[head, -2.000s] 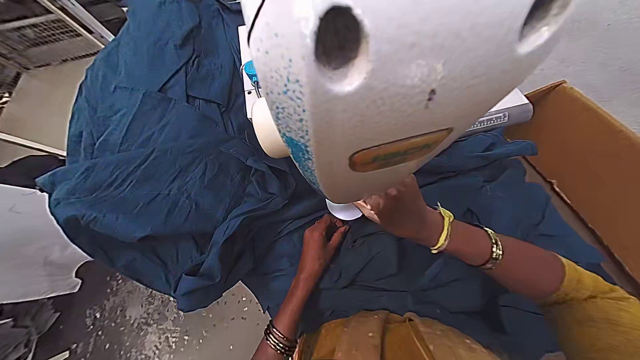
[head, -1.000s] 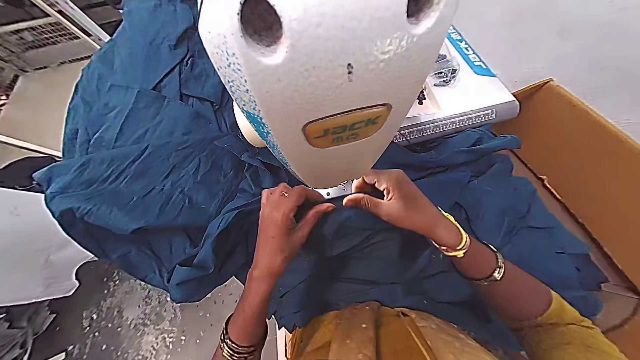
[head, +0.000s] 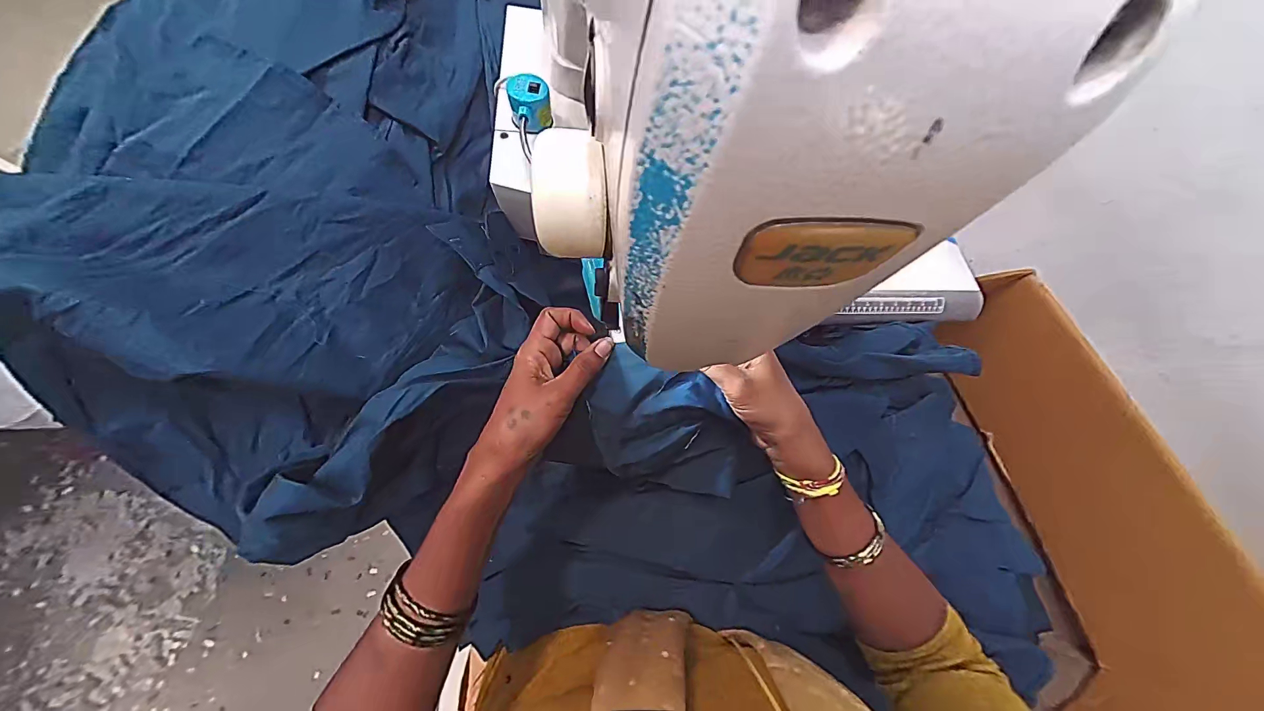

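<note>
The white head of a Jack sewing machine (head: 790,168) fills the upper middle of the view. Dark blue cloth (head: 247,237) spreads over the left side, passes below the machine and covers my lap. Beside the needle area, my left hand (head: 548,385) pinches the cloth edge between thumb and fingers. My right hand (head: 770,400) grips a fold of the same cloth to the right, its fingertips partly hidden behind the machine head. The needle itself cannot be made out.
A brown cardboard box or panel (head: 1106,474) runs along the right side. The white machine bed (head: 928,286) with a printed scale shows behind the head. A small blue fitting (head: 529,99) is at the machine's left. Pale scraps litter the floor (head: 118,583) at lower left.
The hands were close together at the machine's front a second ago; now they are farther apart, with a raised fold of cloth between them. The view has shifted.
</note>
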